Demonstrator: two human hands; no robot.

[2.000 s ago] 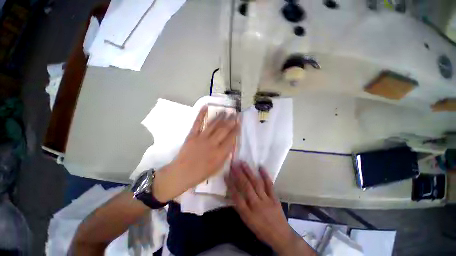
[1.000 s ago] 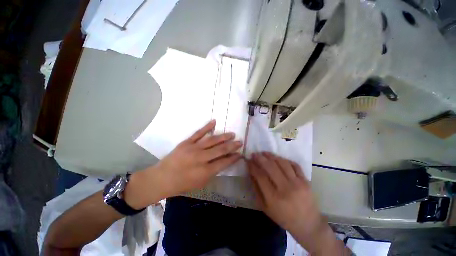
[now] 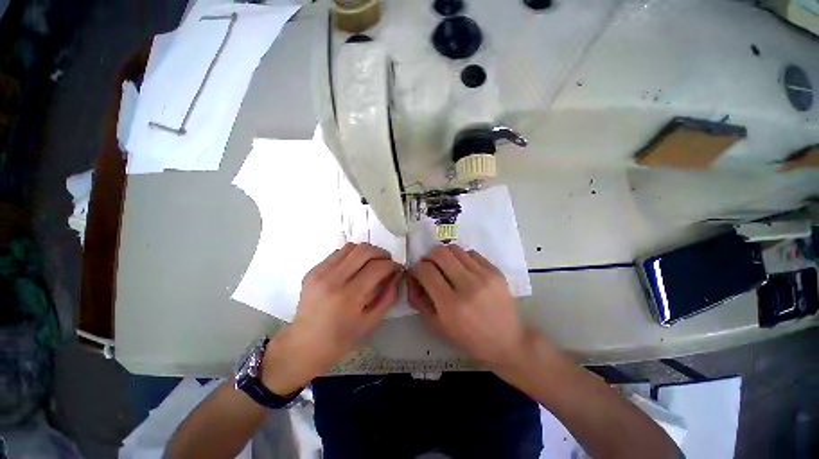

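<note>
A white fabric panel (image 3: 292, 202) with a curved left edge lies on the machine bed, partly under the machine head. Thin dark lines run along it left of the head. Its right part shows beyond the presser foot area (image 3: 431, 202). My left hand (image 3: 350, 291) and my right hand (image 3: 467, 296) meet at the panel's near edge, just in front of the needle area. The fingertips of both hands pinch the fabric edge between them. The needle itself is hidden by the head.
The cream machine head (image 3: 368, 125) has a tension dial (image 3: 476, 167). White pieces (image 3: 193, 99) lie at the upper left table edge. A black smartphone (image 3: 705, 276) and a small dark box (image 3: 788, 297) lie at the right. Loose white cloth (image 3: 193, 408) hangs below the table.
The fingers of both hands, spread on the fabric one second ago, are now curled together at its near edge. The camera view has shifted, and the machine head now covers part of the panel.
</note>
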